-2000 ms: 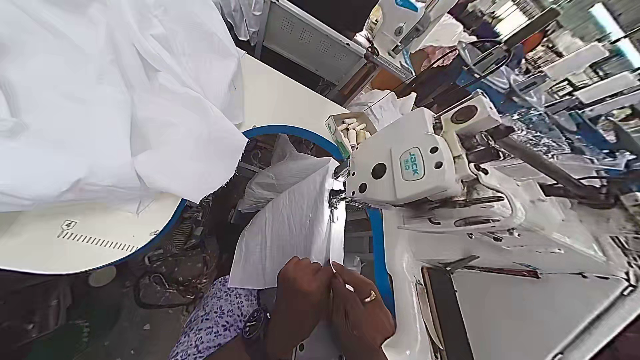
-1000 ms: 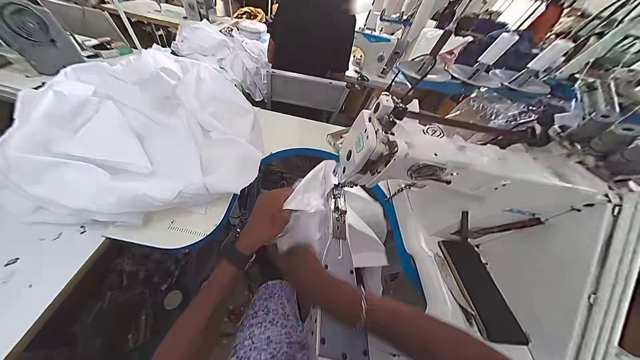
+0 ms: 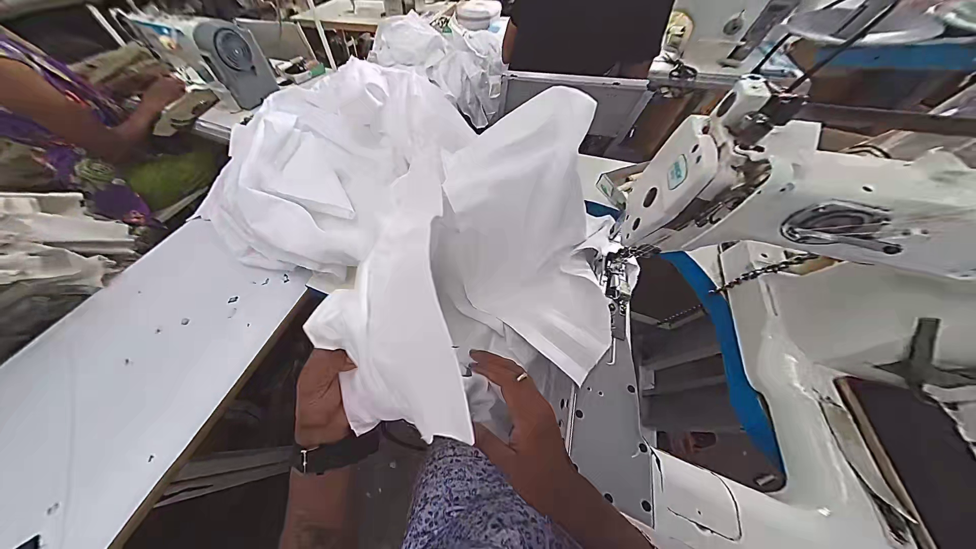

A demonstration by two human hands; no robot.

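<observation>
My left hand (image 3: 323, 398), with a dark band at the wrist, grips the lower left edge of a white fabric piece (image 3: 404, 320). My right hand (image 3: 526, 415), a ring on one finger, lies against the fabric's lower right side with thumb and fingers apart; whether it pinches any cloth is unclear. The fabric spreads upward in front of a large heap of white cloth (image 3: 297, 168). To the right stands a white industrial sewing machine (image 3: 854, 198); its needle and presser foot area (image 3: 616, 278) is close beside the fabric's right edge.
A white tabletop (image 3: 152, 366) with small scraps runs along the left. A blue-edged cutout (image 3: 732, 366) curves below the machine arm. Another person's arm (image 3: 69, 114) is at the upper left by a grey machine (image 3: 229, 57). A small open box (image 3: 618, 183) sits behind the machine head.
The white fabric has moved from the needle area to the left, and both hands with it. It is now spread out between me and the heap. The view has shifted left.
</observation>
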